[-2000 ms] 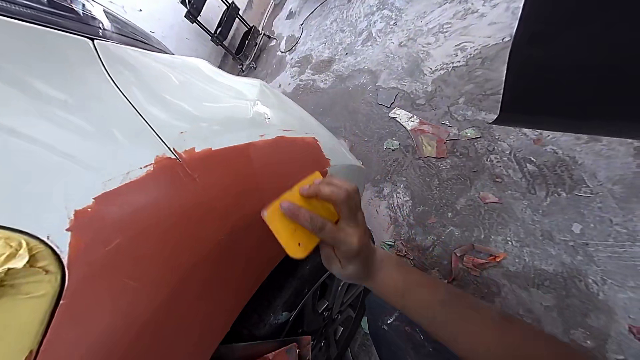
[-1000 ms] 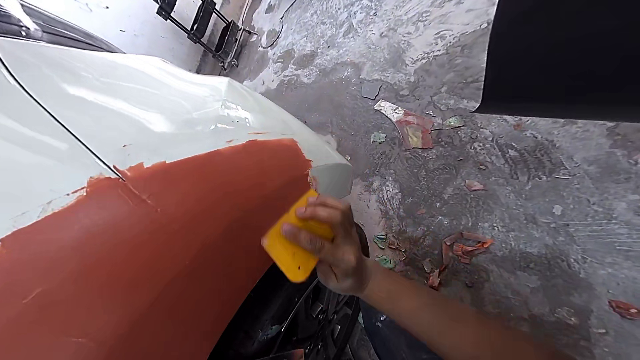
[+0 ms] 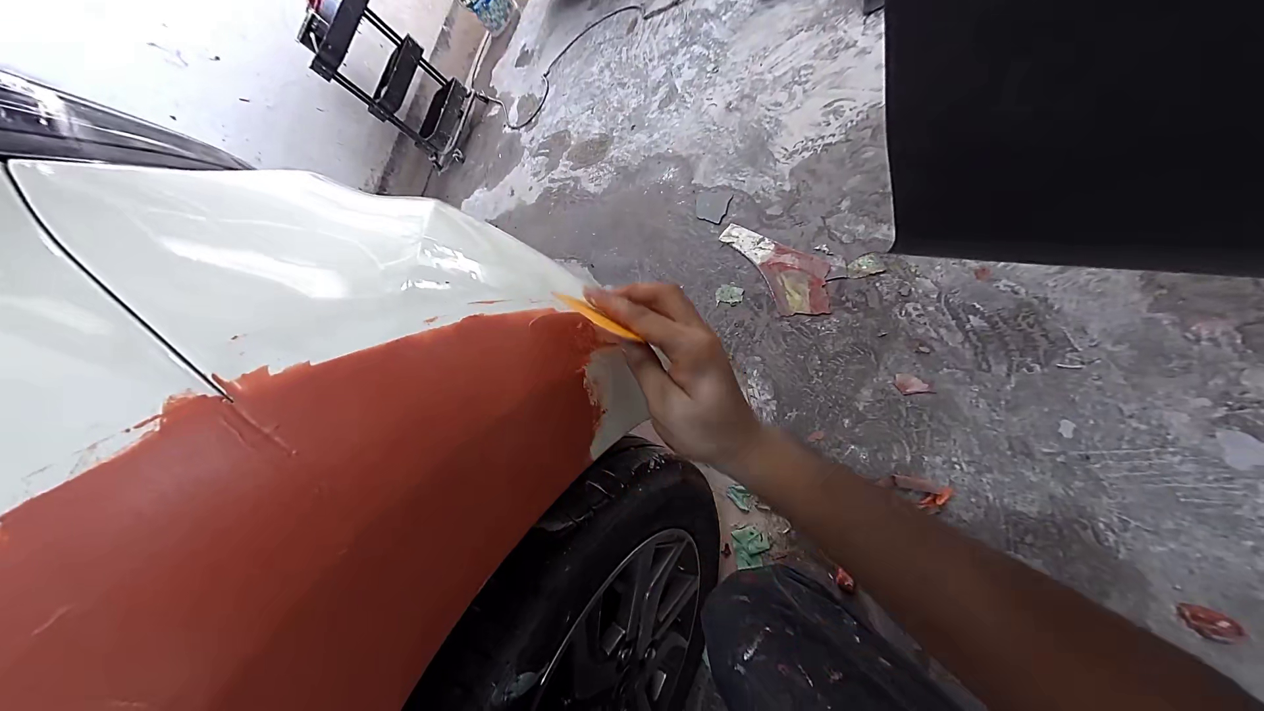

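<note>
My right hand (image 3: 681, 370) grips a yellow spreader (image 3: 599, 317), seen nearly edge-on, at the far end of a white car's fender. The spreader meets the upper front corner of a broad coat of reddish-brown filler (image 3: 395, 425) on the car's white body panel (image 3: 296, 247). The filler has a ragged upper edge and crosses the panel seam at left. Just below my hand is the wheel arch, with the black tire (image 3: 681, 494) under it. My left hand is out of the picture.
A black tiered rack (image 3: 395, 74) stands by the white wall, a cable near it. A large black sheet-like thing (image 3: 1066, 128) fills the upper right. Scraps of dried filler (image 3: 790, 276) lie on the stained concrete floor (image 3: 987, 395). My knee (image 3: 790, 642) is beside the wheel.
My right hand has moved up to the filler's upper front corner. The spreader, earlier showing its broad face lower on the panel, has turned nearly edge-on.
</note>
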